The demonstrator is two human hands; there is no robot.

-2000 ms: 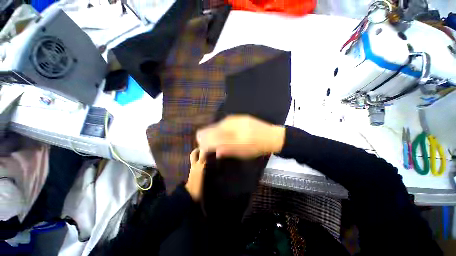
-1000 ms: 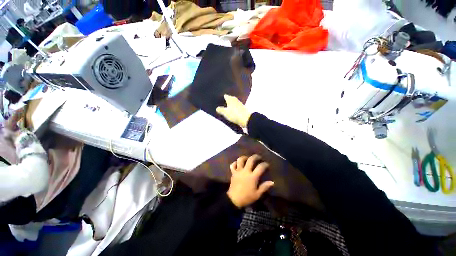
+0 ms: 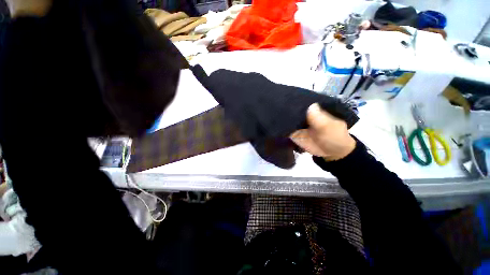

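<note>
My right hand (image 3: 326, 135) grips the edge of a black fabric panel (image 3: 268, 102), which stretches left across the white table just before the sewing machine (image 3: 370, 59). A brown plaid fabric piece (image 3: 188, 137) lies on the table, partly under the black cloth. My left arm is raised at the left. Only a blurred, cut-off bit of my left hand (image 3: 27, 8) shows in the top left corner, and its fingers are hidden. Dark cloth (image 3: 139, 70) hangs beside the raised arm and merges with the sleeve.
Nippers (image 3: 402, 144), green-handled shears (image 3: 419, 146) and yellow-handled scissors (image 3: 438, 146) lie right of my right hand. Orange-red cloth (image 3: 266, 27) and tan cloth (image 3: 172, 22) are heaped at the back. A ruler strip (image 3: 242, 185) edges the table. A pale cord (image 3: 145, 201) hangs at the left.
My right hand has moved right and now grips the black cloth, drawn toward the machine. My left hand has left the cloth in front of me and risen to the top left. The view has shifted.
</note>
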